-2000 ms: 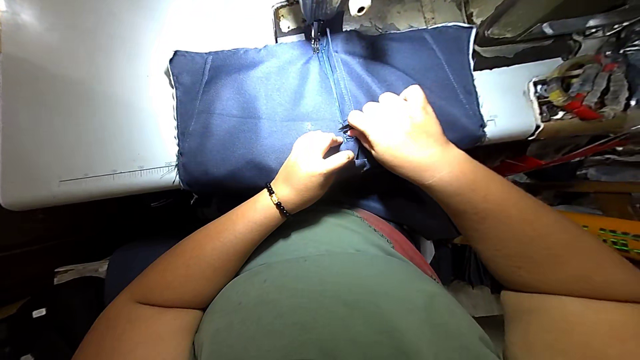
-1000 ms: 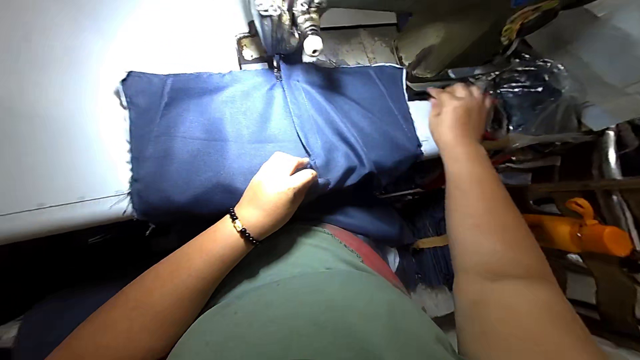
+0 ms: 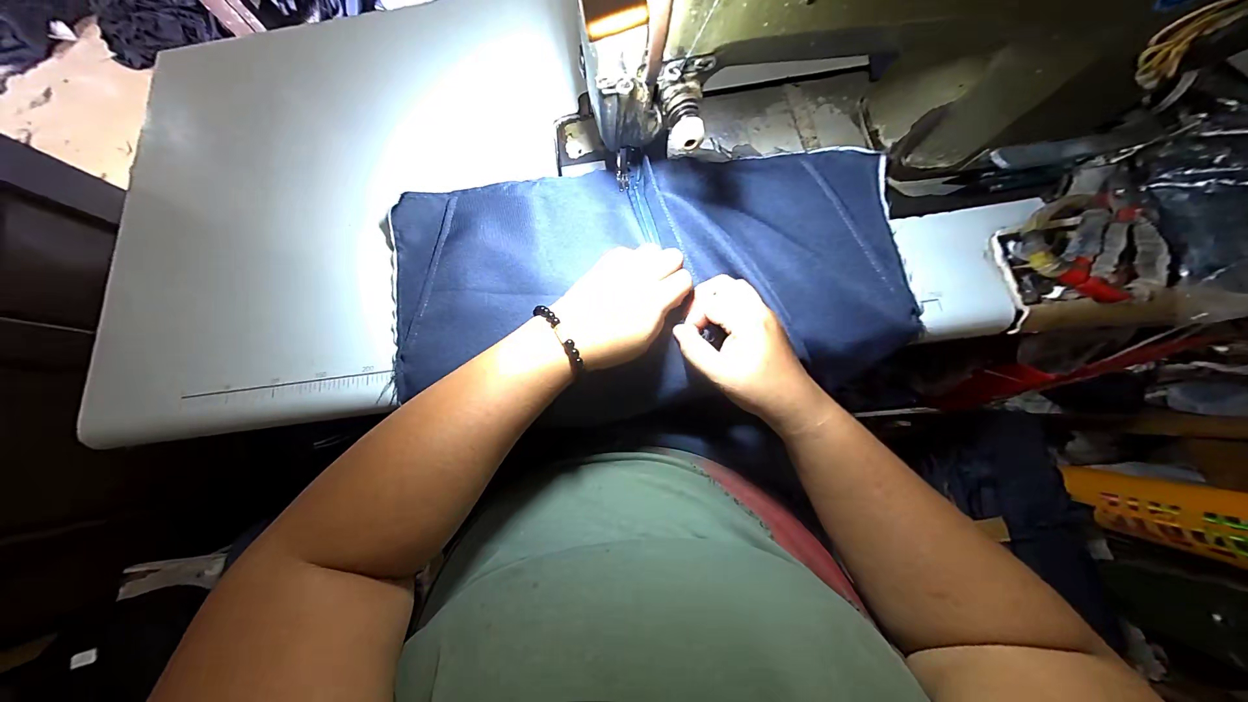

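A piece of navy blue fabric [image 3: 517, 244] lies across the bed of a sewing machine [image 3: 624, 97], its upper edge by the presser foot [image 3: 624, 171]. A zipper [image 3: 645, 210] runs down from the foot along the fabric's middle. My left hand [image 3: 629, 302], with a beaded bracelet at the wrist, grips the fabric at the zipper's lower visible part. Close beside it on the right, my right hand [image 3: 741, 346] has its fingers curled at the same seam, with something small and dark showing between thumb and fingers. What its fingertips pinch is partly hidden.
The white table [image 3: 263, 224] with a printed ruler scale extends left. On the right are a wooden-edged tray [image 3: 1072, 312] with tape rolls and red items, a plastic bag [image 3: 1209, 214] and an orange basket [image 3: 1170, 512]. Dark cloth [image 3: 1014, 507] hangs below the table.
My right hand, a second ago by the table's right part, is back beside my left hand at the zipper. The zipper, covered by a fold of fabric then, now shows. The view has shifted.
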